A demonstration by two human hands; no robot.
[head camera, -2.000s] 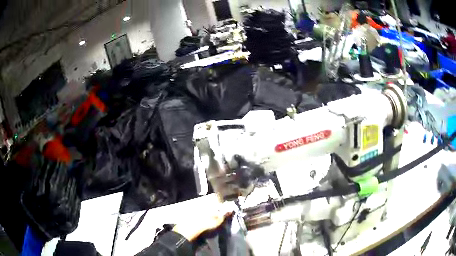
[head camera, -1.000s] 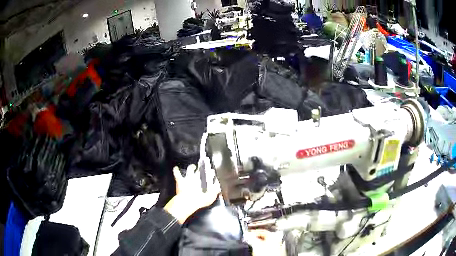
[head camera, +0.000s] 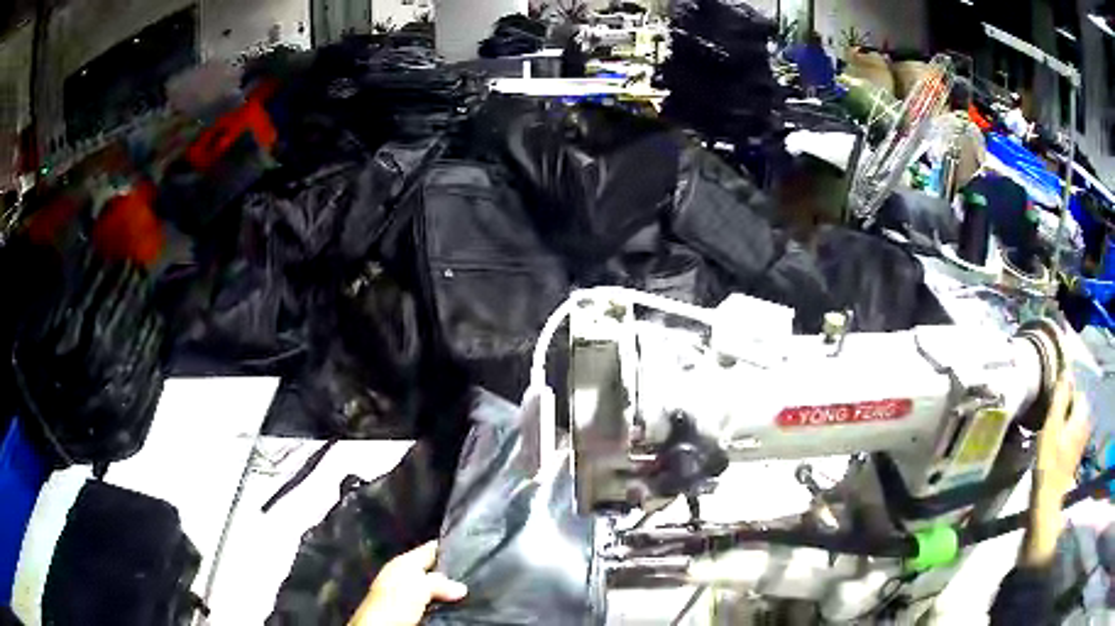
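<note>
A bag shell with shiny grey lining and dark patterned fabric lies at the left end of the white sewing machine, its edge at the needle area. My left hand holds the lining's lower left edge. My right hand is on the handwheel at the machine's right end, fingers partly hidden behind its rim. Black binding tape runs along the arm past a green clip. The seam under the presser foot is too blurred to tell.
A large heap of black bags stands behind the machine. A compact black piece lies at the left on the white tabletop, with a loose black strip nearby. Thread cones stand behind right; a blue crate edge shows far left.
My left hand has moved from beside the machine head down to the lining's lower edge. My right hand has gone from the needle area to the handwheel. More lining and patterned fabric now show.
</note>
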